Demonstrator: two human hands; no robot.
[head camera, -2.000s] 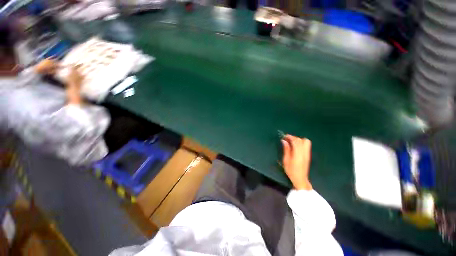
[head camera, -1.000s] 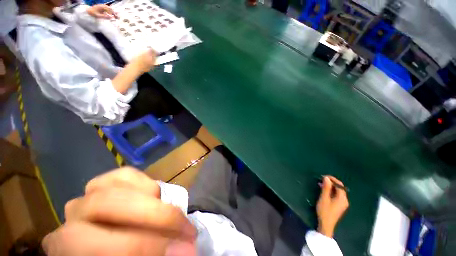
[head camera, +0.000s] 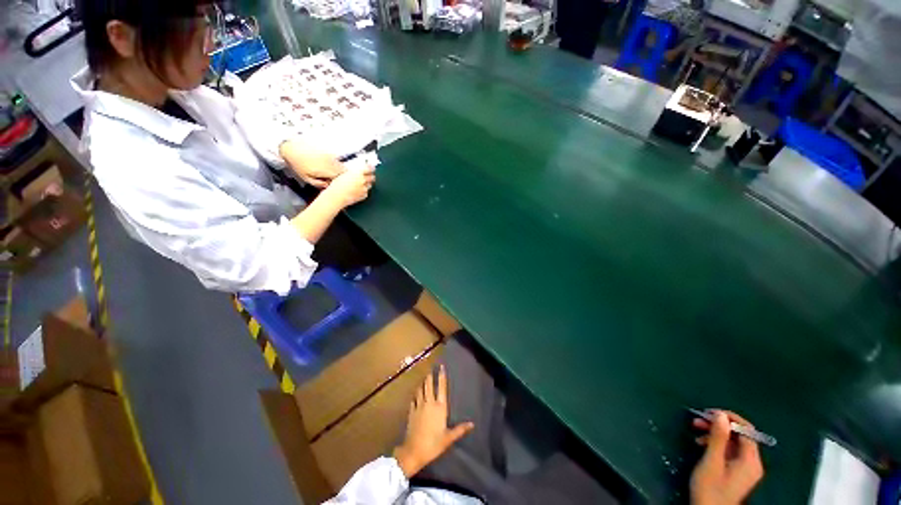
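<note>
My right hand (head camera: 727, 464) is at the lower right over the green bench mat (head camera: 573, 286), closed on silver tweezers (head camera: 746, 430) that point left. My left hand (head camera: 429, 430) is empty with its fingers spread, at my lap beside a closed brown carton (head camera: 370, 380). Whether it touches the carton or my leg I cannot tell. Tiny pale specks lie on the mat left of my right hand.
A person (head camera: 188, 187) in a white coat sits at the left, both hands on a small white piece, by a tray of modules (head camera: 316, 104). A blue stool (head camera: 311, 314), cartons (head camera: 84, 434), a white sheet (head camera: 845, 478) and a black device (head camera: 685, 115) also show.
My left hand has moved from close before the camera down to my lap and opened. The neighbour's hands have come together off the tray. The view has shifted; my right hand still holds the tweezers.
</note>
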